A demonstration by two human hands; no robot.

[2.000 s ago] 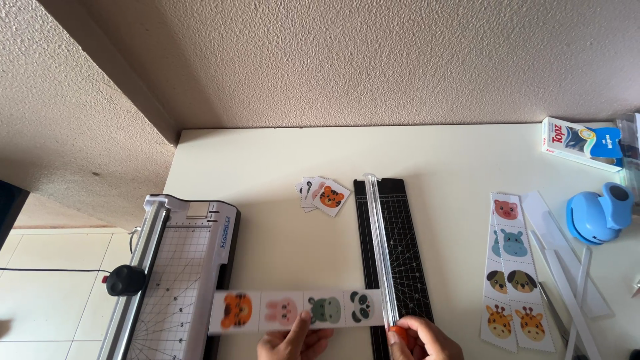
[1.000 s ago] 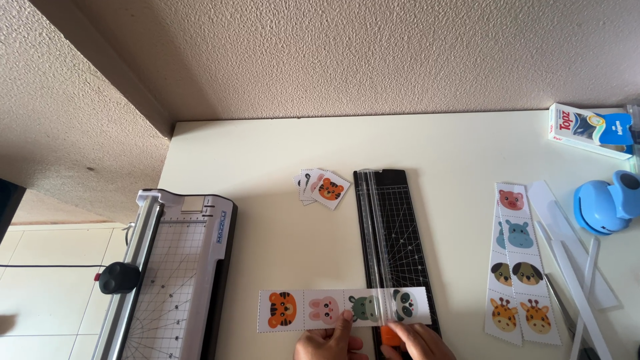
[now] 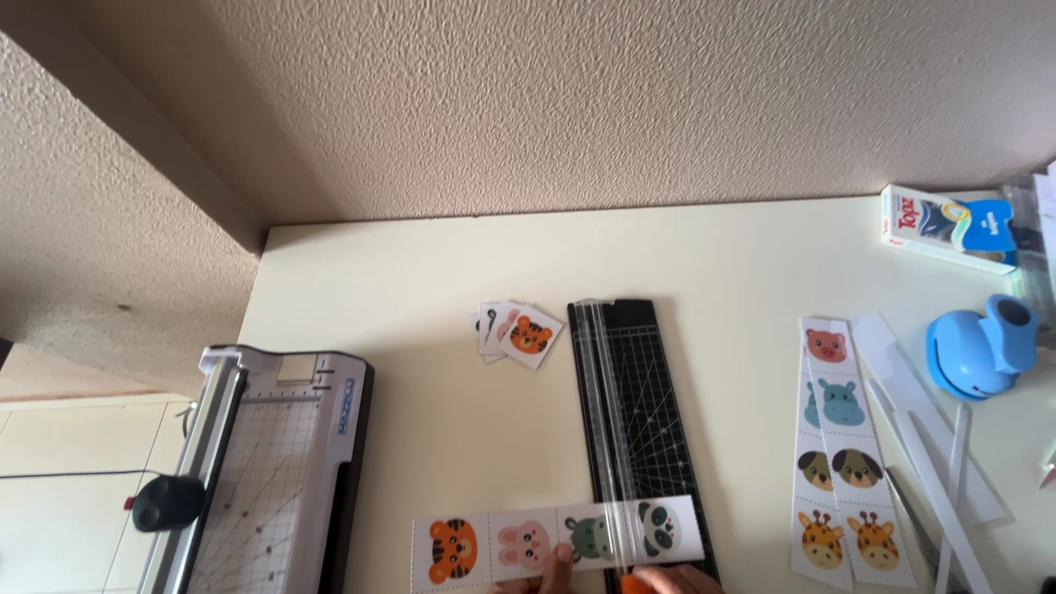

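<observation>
A paper strip of animal faces (image 3: 452, 551), showing tiger, rabbit, hippo and panda, lies across the small black paper trimmer (image 3: 672, 412), under its clear rail (image 3: 601, 396). My left hand (image 3: 549, 575) pinches the strip's lower edge near the hippo, thumb on top. At the bottom edge of the view, my right hand (image 3: 672, 580) rests its fingers on the trimmer's orange slider (image 3: 635, 584), below the panda. Most of both hands is cut off by the frame. Several cut square cards (image 3: 530, 335), a tiger on top, lie fanned left of the trimmer's far end.
A larger white trimmer (image 3: 268, 478) with a black knob (image 3: 168, 503) stands at the left. To the right lie two overlapping animal strips (image 3: 858, 445), white paper offcuts (image 3: 936, 487), a blue craft punch (image 3: 982, 346) and a Topz box (image 3: 945, 227). A textured wall (image 3: 577, 99) backs the table.
Two seconds ago the strip's panda end was left of the rail; it now extends under and past it. My left hand has moved right with it. My right hand stays by the slider.
</observation>
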